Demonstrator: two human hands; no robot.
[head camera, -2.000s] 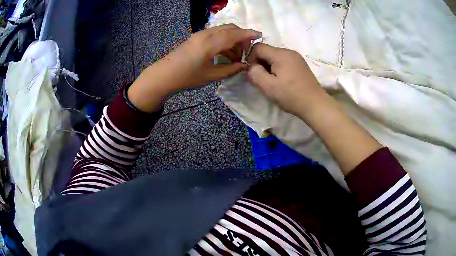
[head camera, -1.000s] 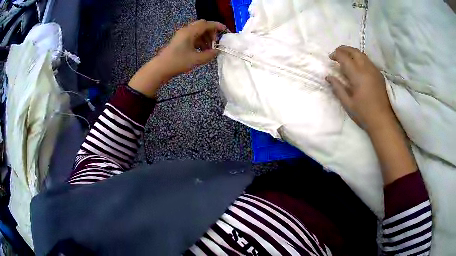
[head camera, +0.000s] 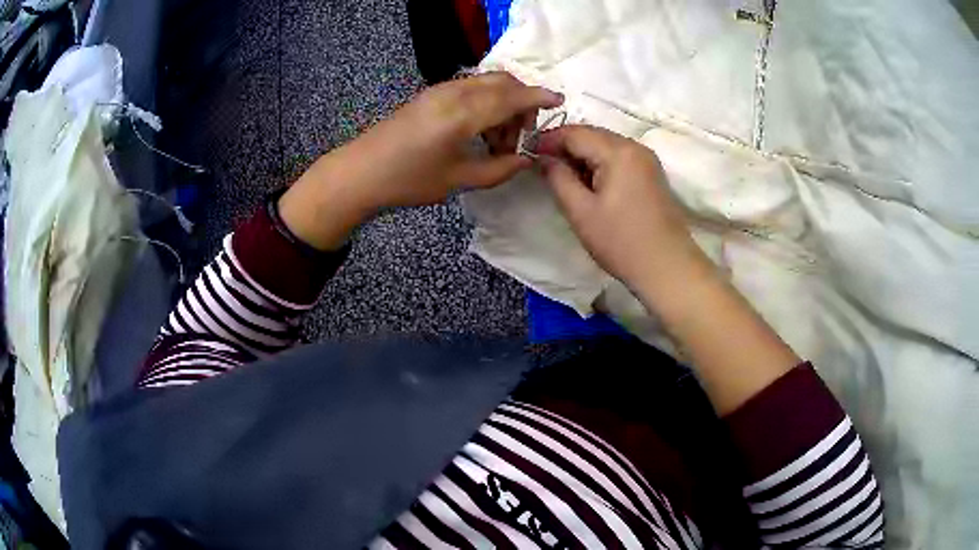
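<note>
A padded cream garment (head camera: 687, 193) spreads across the right half of the view, with stitched seams. A thin white cord (head camera: 555, 122) forms a small loop between my fingertips at the garment's left edge. My left hand (head camera: 446, 134) pinches the cloth edge and cord between thumb and fingers. My right hand (head camera: 607, 183) pinches the cord from the right, its fingertips almost touching those of my left hand. The exact contact is partly hidden by the fingers.
A blue crate (head camera: 569, 320) shows under the garment. Speckled dark floor (head camera: 397, 269) lies below my left hand. Another cream cloth piece (head camera: 59, 236) with loose cord ends hangs at far left. A dark and red object (head camera: 449, 38) is at the top. A grey cloth (head camera: 290, 440) covers my lap.
My right hand was spread open on the garment a second ago; it has moved left and closed on the cord beside my left hand. My left hand has moved slightly right. The cloth has bunched up.
</note>
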